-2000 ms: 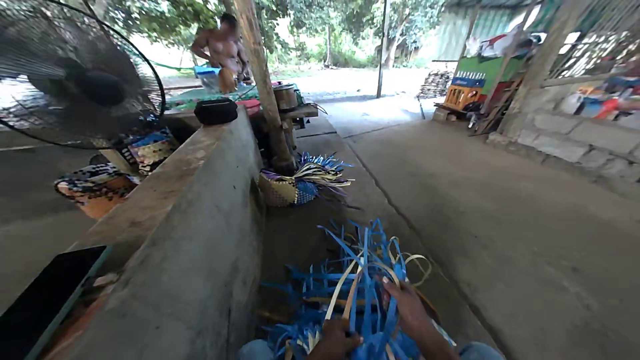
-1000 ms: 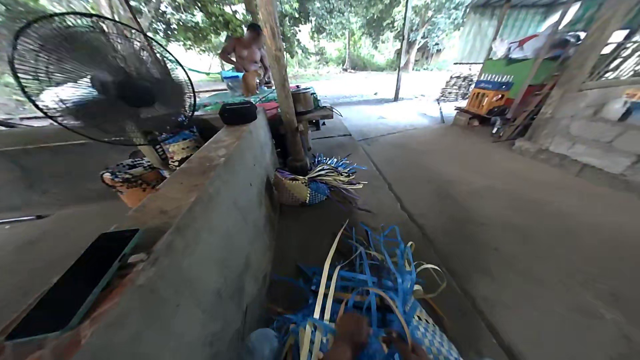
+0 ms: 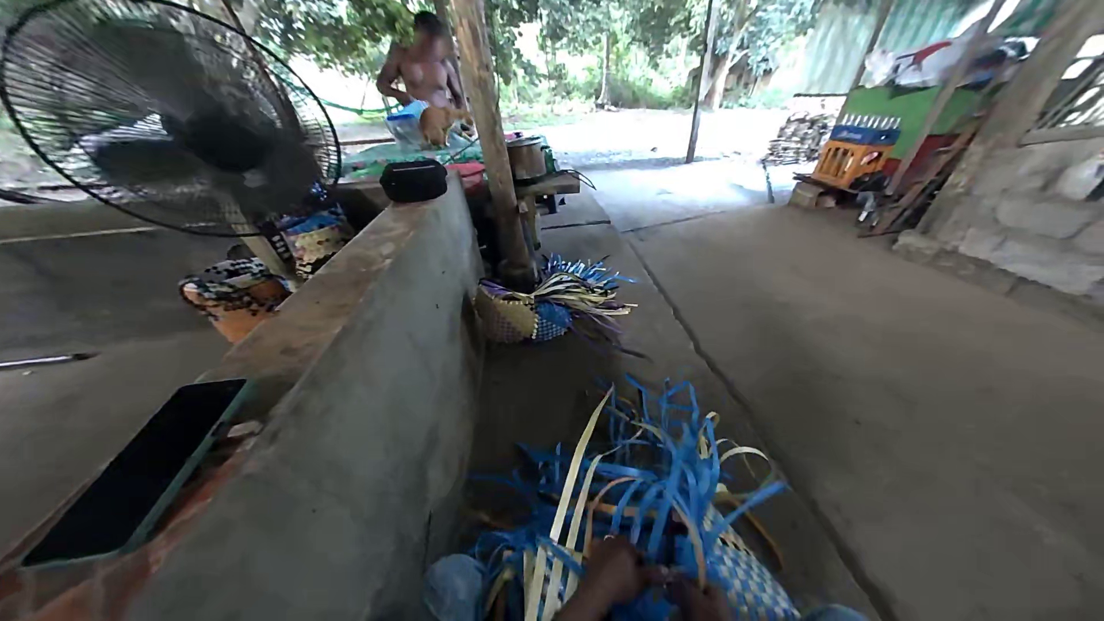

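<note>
Between my knees, at the bottom of the head view, is a partly woven basket (image 3: 752,580) of blue and cream strips. Loose blue strips (image 3: 681,466) stick up and curl above its edge, with long cream strips (image 3: 569,500) at the left. Both hands are low among them, close together. My left hand (image 3: 617,569) has its fingers bent at the strips near the basket's edge. My right hand (image 3: 697,599) is just right of it, partly cut off by the frame's bottom; its fingertips meet near the left ones. Which strip each hand pinches is too blurred to tell.
A low concrete wall (image 3: 379,414) runs along my left, bearing a phone (image 3: 138,474) and a black case (image 3: 414,180). Behind it stands a fan (image 3: 216,142). Ahead, another unfinished basket (image 3: 509,315) lies near a wooden post (image 3: 492,129). A person (image 3: 423,73) stands farther back. Crates (image 3: 849,164) are at right.
My hands, apart among the strips two seconds ago, are now lower and close together. The long cream strips now stand left of the blue ones. The view has shifted.
</note>
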